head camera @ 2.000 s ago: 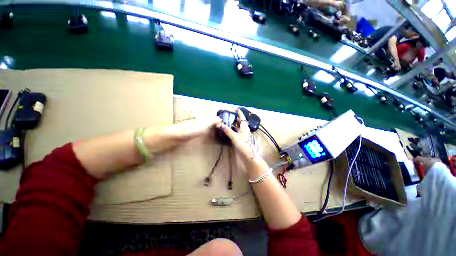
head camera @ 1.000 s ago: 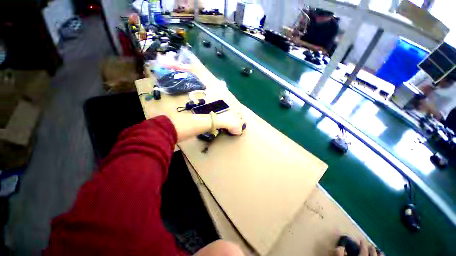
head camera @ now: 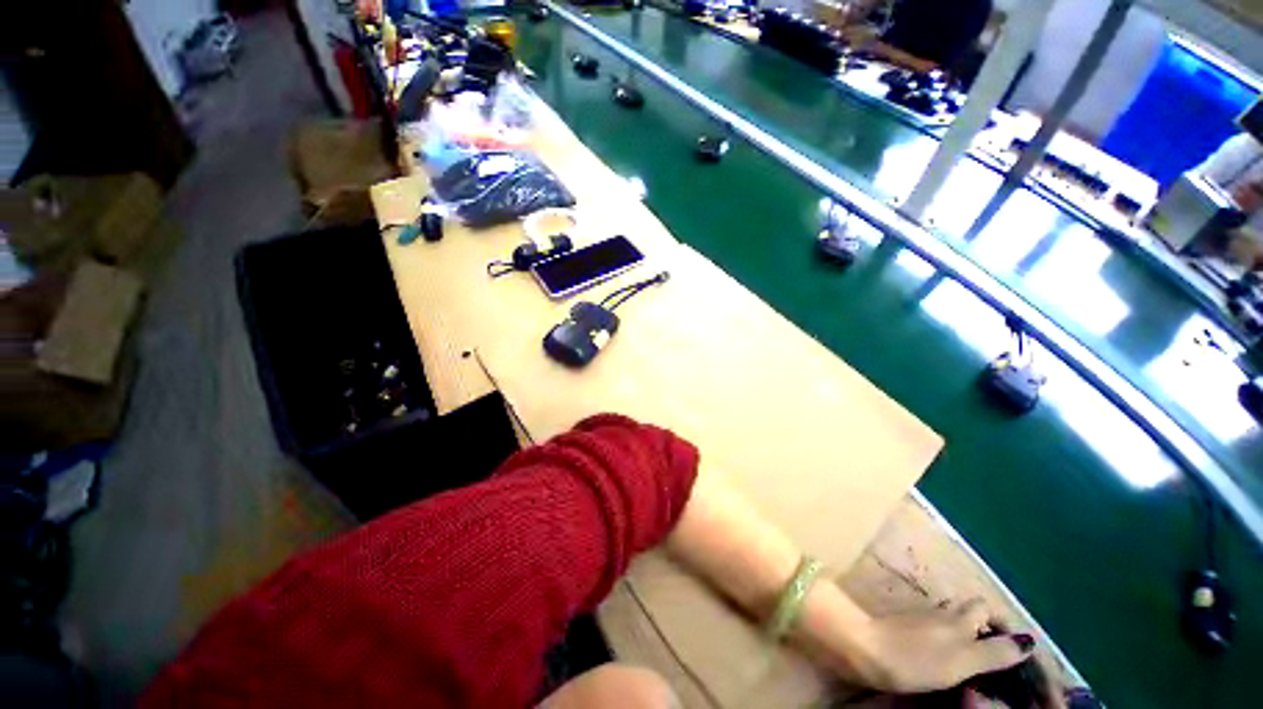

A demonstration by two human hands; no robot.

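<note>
My left hand (head camera: 942,651) is at the bottom right, its fingers bent over a black corded unit (head camera: 1028,684) that the frame's lower edge partly cuts off. A sliver of skin beside this unit may be my right hand; its grip cannot be made out. Another black unit (head camera: 582,334) with a pale yellow label lies alone on the cardboard sheet (head camera: 734,402), its short cable pointing toward the conveyor.
A smartphone (head camera: 589,265), a small black corded piece (head camera: 540,251), a tape roll (head camera: 550,225) and a plastic bag of dark parts (head camera: 496,186) lie beyond. The green conveyor (head camera: 887,333) carries spaced units on the right. A black bin (head camera: 333,346) stands left of the bench.
My left hand has let go of the black unit near the phone and moved right, to the unit my right hand held. The view has shifted slightly after an earlier swing left.
</note>
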